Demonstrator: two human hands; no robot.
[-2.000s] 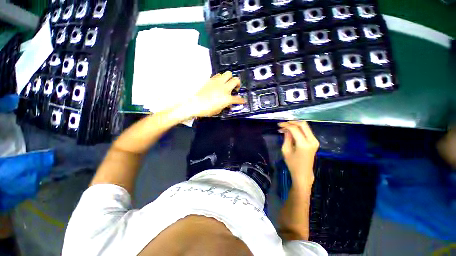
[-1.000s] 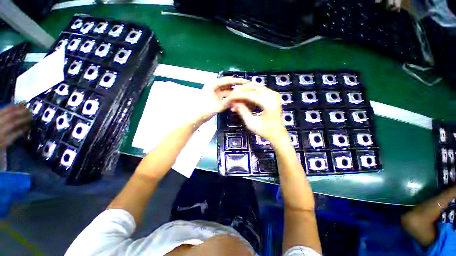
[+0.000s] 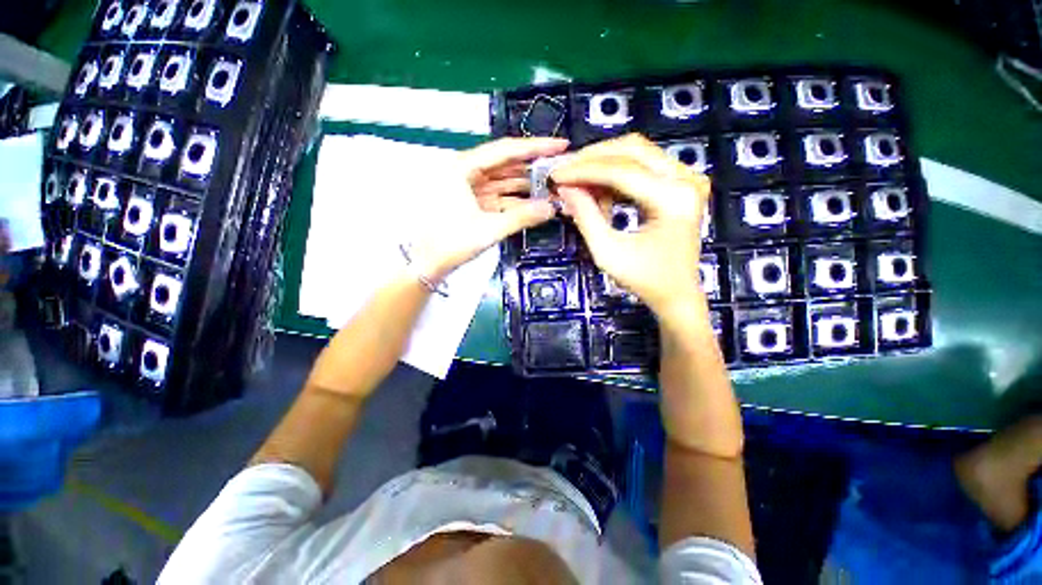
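Observation:
My left hand (image 3: 486, 211) and my right hand (image 3: 640, 211) meet above the left part of the black blister tray (image 3: 731, 368). A small silver-grey module (image 3: 542, 177) is pinched between the fingertips of both hands. Any film at the fingertips is too small to tell. The tray's right columns hold silver modules with dark round centres. Pockets at its left side show no silver part, and my hands and right forearm hide some pockets. White sheets (image 3: 366, 217) lie left of the tray, partly under my left hand and wrist.
A thick stack of filled black trays (image 3: 246, 229) stands at the left. White paper (image 3: 21, 189) shows at the far left edge. A person's blue clothing (image 3: 51, 446) is at the lower left, and another person's arm (image 3: 1006, 474) is at the lower right. Dark wrapped material is at the upper right.
Two seconds ago my left hand was at the tray's near-left pocket and my right hand was apart below the bench edge. Now both meet over the tray with a module visible. The view has shifted.

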